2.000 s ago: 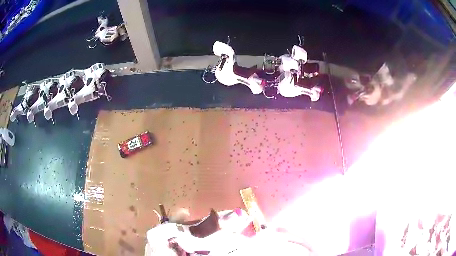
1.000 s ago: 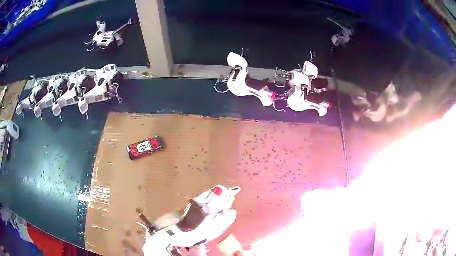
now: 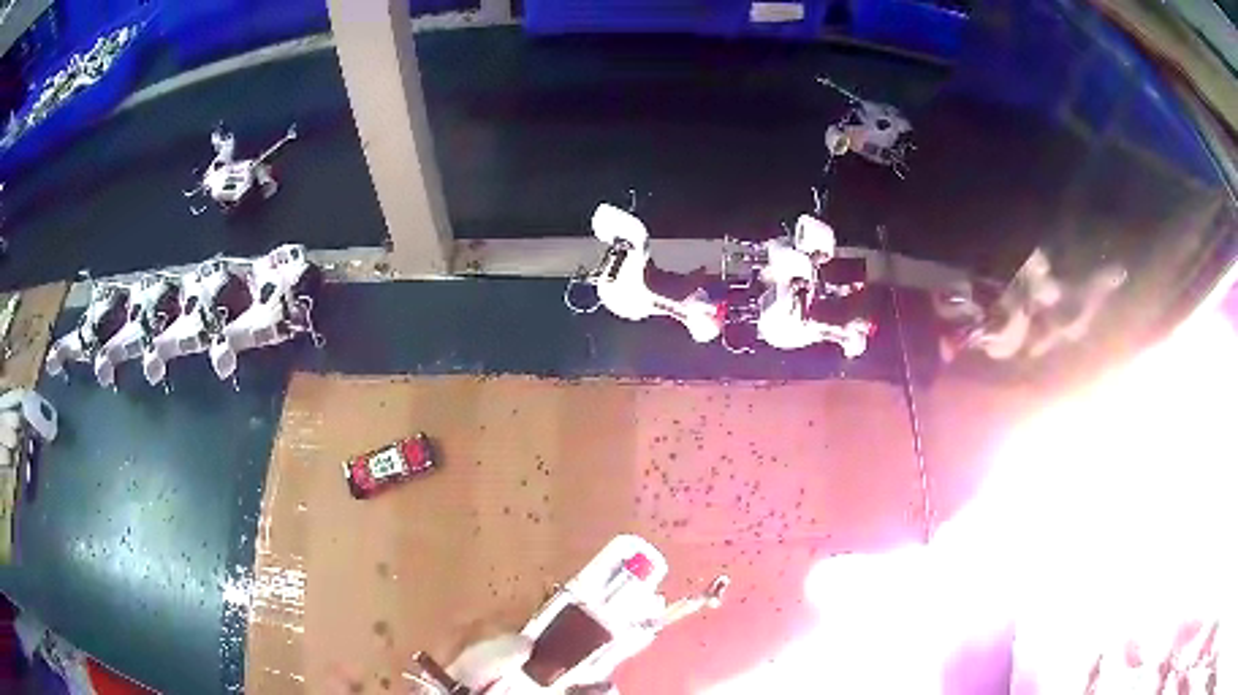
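Observation:
A white toy scooter (image 3: 604,597) with a dark seat (image 3: 568,644) and a red patch at its upper end lies slanted at the bottom centre, over the brown cardboard (image 3: 543,448). Its lower part is cut off by the bottom edge. A dark handlebar end (image 3: 437,675) shows at its lower left. A pale blurred patch beside it may be part of my left hand, but I cannot tell. My right hand cannot be made out; glare washes out the lower right. A small red-and-black item (image 3: 391,464) with a pale centre lies alone on the cardboard's left.
Several white scooters (image 3: 217,319) stand in a row at left. Two more (image 3: 631,285) lie behind the cardboard. Others lie on the dark conveyor (image 3: 584,136) beyond a grey post (image 3: 387,136). Blue bins (image 3: 665,14) are at the back. Strong glare covers the right.
The scooter at the bottom has turned, its red-marked end now pointing up and right. The yellowish strip beside it is no longer visible. Scooters on the conveyor have shifted, and the view has moved slightly.

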